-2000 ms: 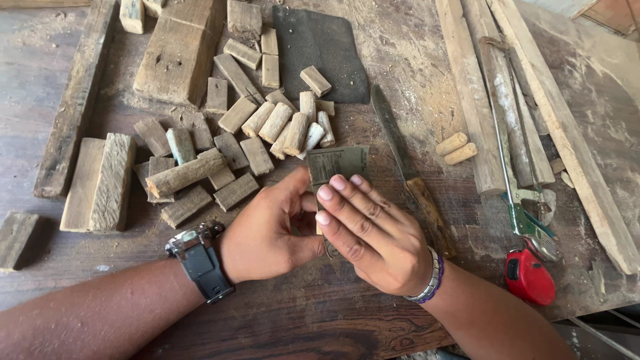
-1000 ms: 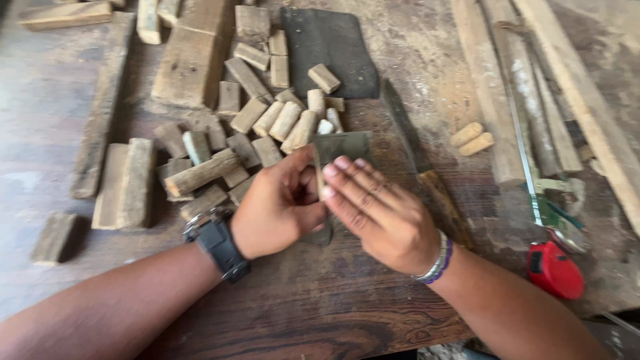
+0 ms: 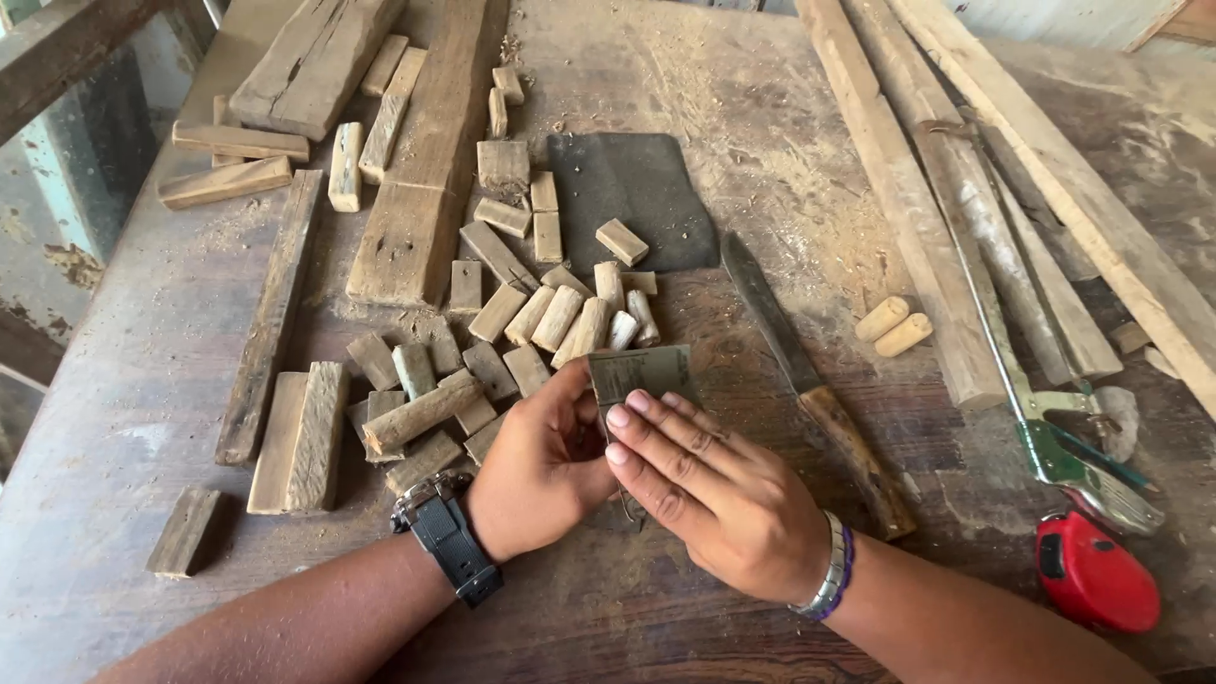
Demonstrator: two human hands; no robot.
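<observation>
Between my two hands, near the bottom middle, is a folded dark sheet [image 3: 648,372] bearing faint writing; it resembles sandpaper. My left hand [image 3: 541,465], with a black watch at the wrist, grips something at the sheet's left side, mostly hidden by the fingers. My right hand [image 3: 712,484] lies with fingers together, pressed flat on the sheet. Just beyond my left hand is a pile of short wooden pieces, among them a round wooden peg [image 3: 424,412]. To the right of my right hand a knife [image 3: 812,380] with a wooden handle lies on the table.
Wooden blocks [image 3: 408,237] and strips stand left. A dark flat sheet [image 3: 627,195] bears one small wood block [image 3: 622,241]. Two wooden dowels [image 3: 893,326], long wooden bars [image 3: 902,209], a green-handled hacksaw [image 3: 1054,446] and a red tape measure [image 3: 1097,570] lie right. Sawdust covers the wooden table [image 3: 760,95].
The right hand's fingers have shifted slightly against the folded sheet, and both hands stay together around it. The view has shifted and now takes in more of the table's far left.
</observation>
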